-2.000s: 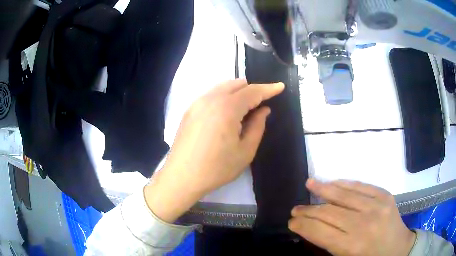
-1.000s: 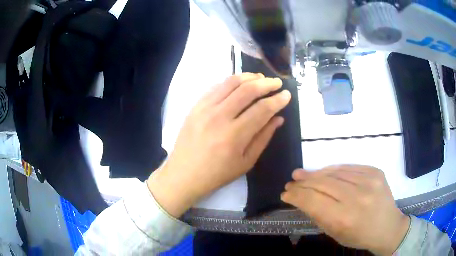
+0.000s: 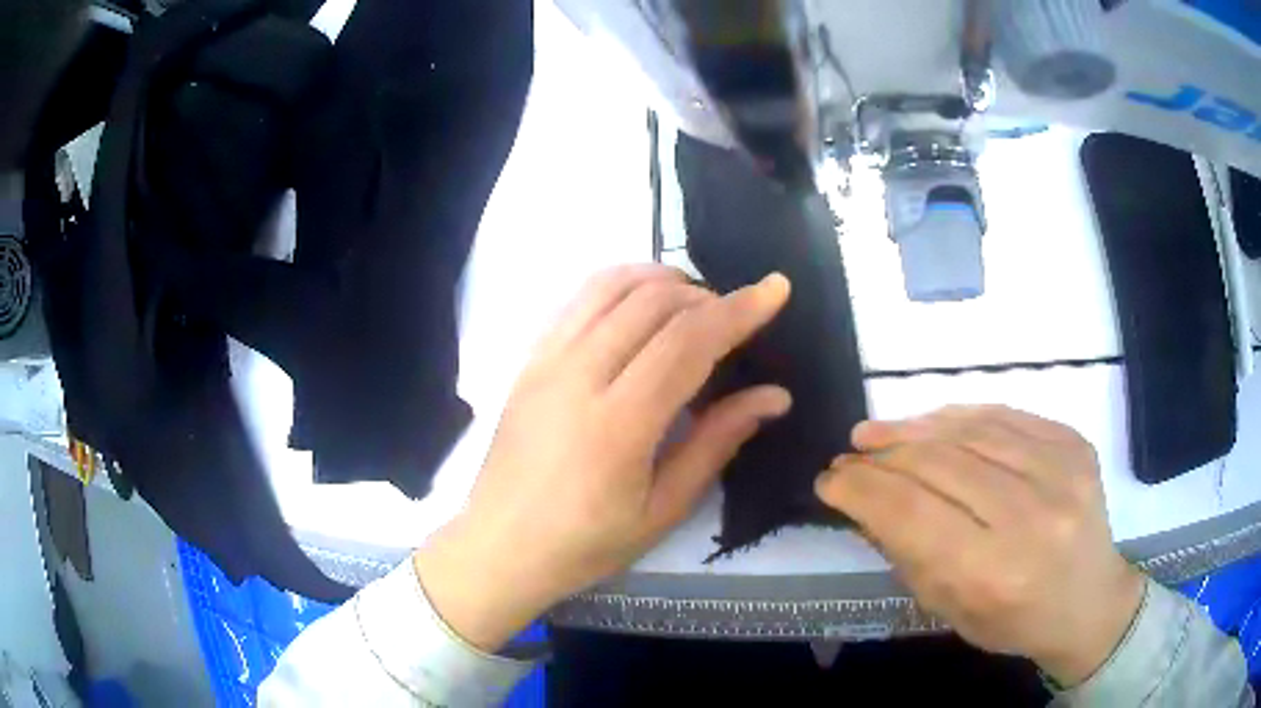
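A black fabric strip [image 3: 795, 346] lies under the needle area of the white sewing machine [image 3: 913, 56], its frayed near end on the table above the front edge. My left hand [image 3: 602, 415] rests on the strip's left side, index finger and thumb apart on the fabric. My right hand [image 3: 989, 533] is at the strip's lower right edge, thumb and fingers pinching it there. The presser foot and needle [image 3: 837, 173] are small and blurred by glare. A grey-blue attachment [image 3: 940, 249] hangs just right of them.
Black cut pieces [image 3: 374, 277] lie heaped on the left of the table. A smartphone [image 3: 1169, 304] lies to the right. A ruler band [image 3: 747, 613] runs along the front edge. Blue crates [image 3: 228, 622] show below the table. Yellow and red loops [image 3: 82, 459] show far left.
The strip has fed up towards the needle, so its near end has come from beyond the table edge onto the tabletop. My right hand has moved up with it; my left fingers have spread.
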